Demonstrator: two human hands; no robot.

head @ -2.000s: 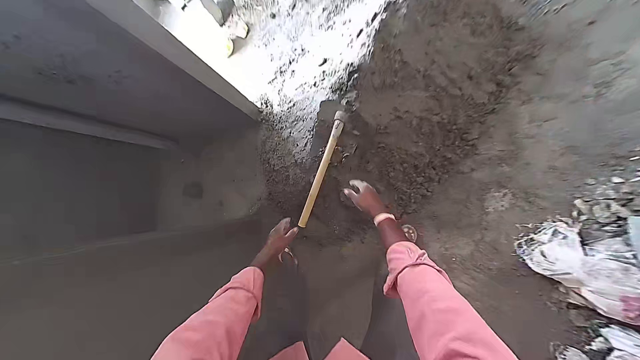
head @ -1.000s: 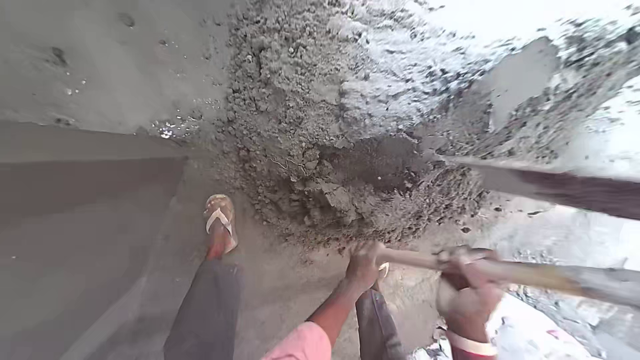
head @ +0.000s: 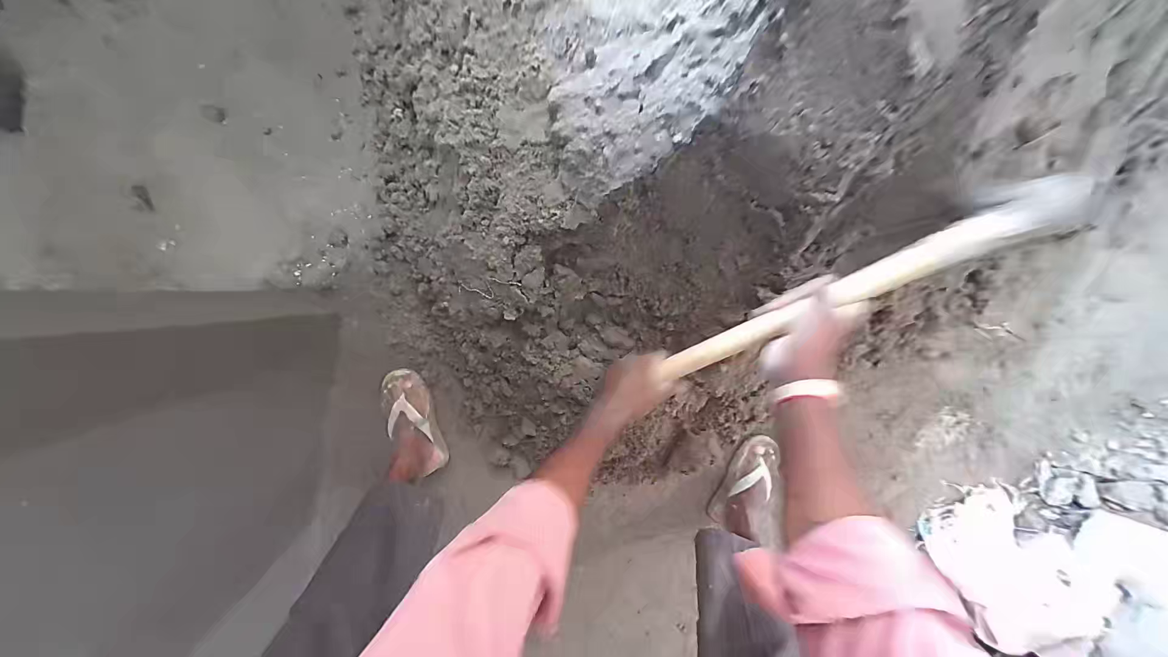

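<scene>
A long-handled digging tool with a pale wooden handle slants from the middle up to the right; its metal head is blurred, so its exact kind cannot be told. My left hand is closed around the lower end of the handle. Farther up, my right hand, with a pale band at the wrist, also grips it. Below and left of the handle lies loose, dark, crumbly soil, with a dug hollow in it. The tool's head is over the ground at the right.
My sandalled feet stand at the near edge of the soil. A smooth grey concrete block or ledge is at the left. White sacks and broken stones lie at the lower right. Whitish ground is at the top.
Two seconds ago both hands were open, with the tool lying on the soil; both now grip its handle. Since one second ago the tool has swung to a steeper slant. The view has shifted.
</scene>
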